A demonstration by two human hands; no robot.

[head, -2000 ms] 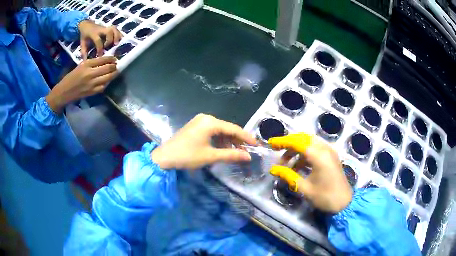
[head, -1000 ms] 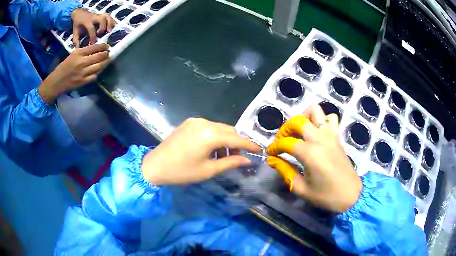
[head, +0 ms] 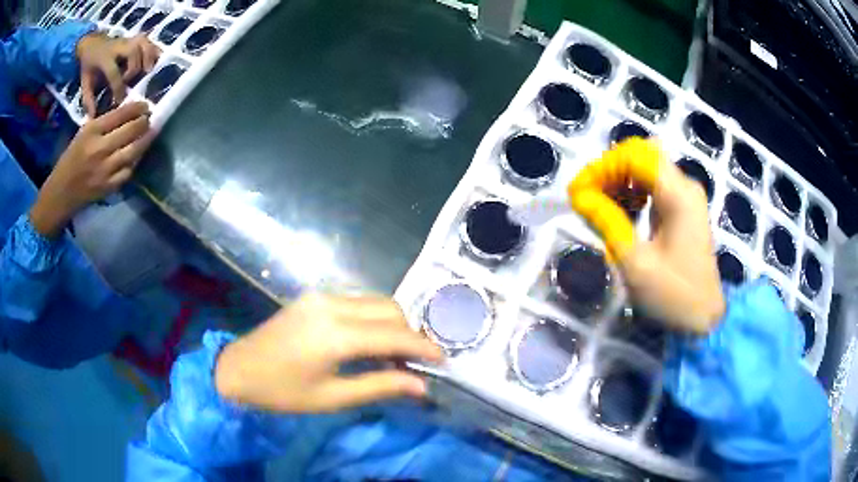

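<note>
A white blister tray (head: 450, 215) holds round watch heads in pockets. Two near the front-left corner look hazy grey: one watch head (head: 458, 315) at the corner and another watch head (head: 546, 353) to its right. The others have black faces, such as the watch head (head: 494, 229) behind. My right hand (head: 659, 235) is over the tray; its orange-yellow finger cots pinch a blurred, clear film piece (head: 544, 209), which reaches left toward that black face. My left hand (head: 325, 353) is at the tray's front-left corner, thumb and fingers apart, with nothing visible in it.
The dark green glossy mat (head: 329, 141) lies left of the tray, with glare and a crinkled clear scrap (head: 400, 120) on it. A co-worker's hands (head: 99, 155) work at another white tray (head: 193, 73) at the far left. A grey post stands behind. Black equipment is at the upper right.
My hands have parted: the right moved up and right with the film piece, the left moved down and left. The two grey watch heads are now uncovered. The view has shifted.
</note>
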